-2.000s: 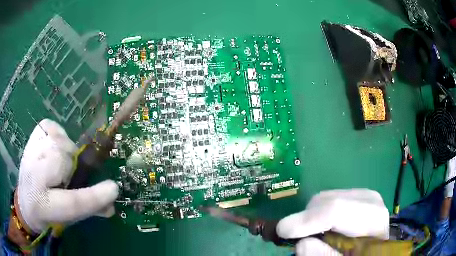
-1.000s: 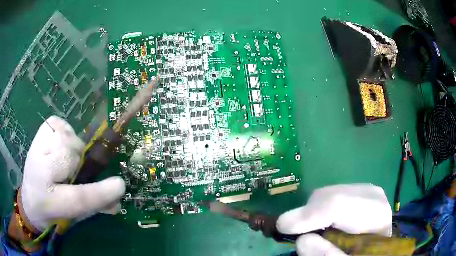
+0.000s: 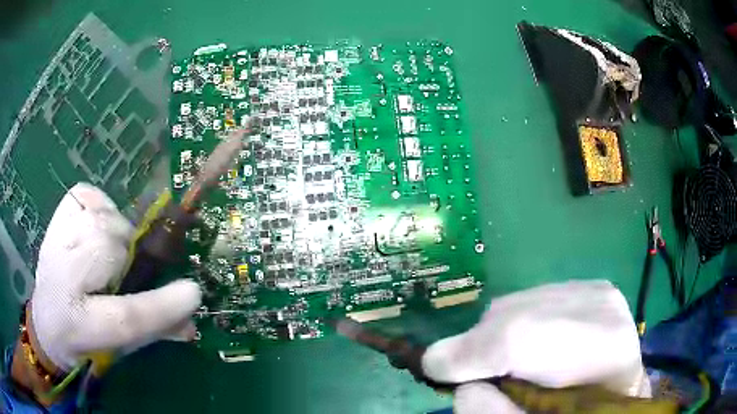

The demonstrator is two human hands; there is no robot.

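A green circuit board (image 3: pixel 364 186) lies flat in front of me, with dense silvery parts and small yellow-orange parts along its left side. My left hand (image 3: pixel 101 283), in a white glove, holds a soldering iron (image 3: pixel 218 166) whose long tip points over the board's upper left part. My right hand (image 3: pixel 541 344), also gloved, holds a second soldering iron (image 3: pixel 598 400) with a yellow handle; its tip is at the board's lower edge. I cannot tell whether either tip touches a part. A thin strand shows at my left hand.
A translucent template (image 3: pixel 105 105) lies at the left, partly behind my left hand. At the upper right are a black iron stand (image 3: pixel 566 69) and a yellow sponge (image 3: pixel 602 154). Side cutters (image 3: pixel 653 259) lie at the right, beside a black round fan (image 3: pixel 711 210).
My right hand has shifted slightly left and up with its iron. The board appears slightly higher in the picture, as do the things around it. My left hand stays nearly in place.
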